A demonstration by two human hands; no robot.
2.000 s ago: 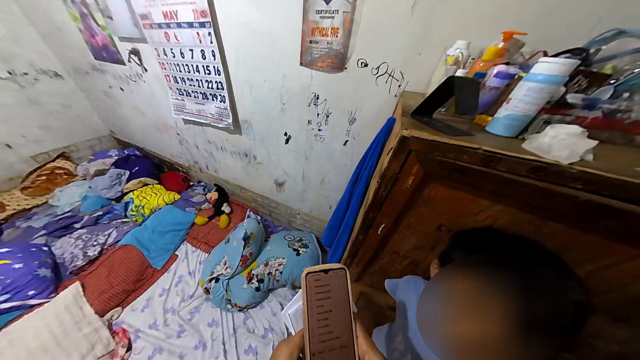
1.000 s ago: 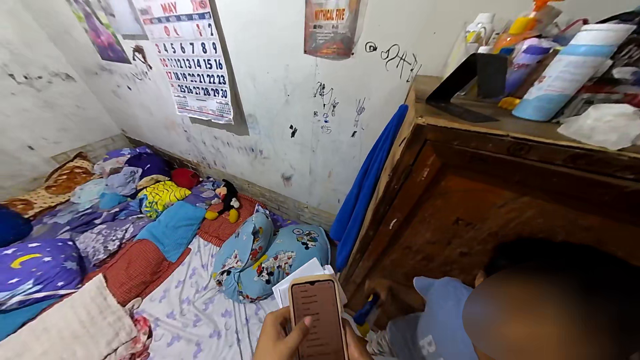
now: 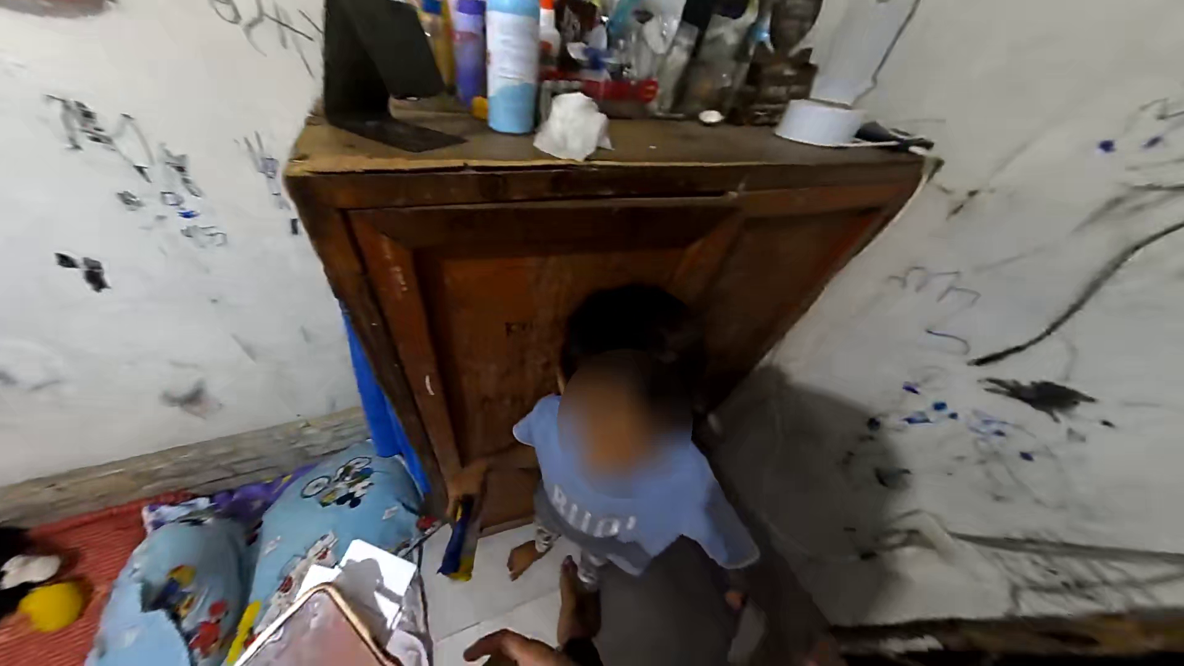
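The phone [image 3: 314, 634] in a light-rimmed case stands at the lower left edge, cut off by the frame, over several white papers or cards [image 3: 370, 578]. No part of my left hand shows beside it. My right hand [image 3: 518, 647] reaches in at the bottom edge, right of the phone and apart from it; its fingers look spread, with nothing visible in them, and the rest is cut off. A small person in a blue shirt [image 3: 610, 490] stands by the wooden cabinet [image 3: 481, 342], one hand holding a blue and yellow object [image 3: 458, 541].
Bottles, an aerosol can [image 3: 511, 69], crumpled white tissue [image 3: 573, 128] and a black stand [image 3: 379, 74] sit on the cabinet top. Blue printed pillows [image 3: 342, 509] and red bedding [image 3: 102, 546] lie at the left. Marked walls flank the cabinet; light tiles [image 3: 499, 592] show below.
The view has swung right toward the cabinet. My right hand, earlier at the phone, is now apart from it. My left hand has left the view.
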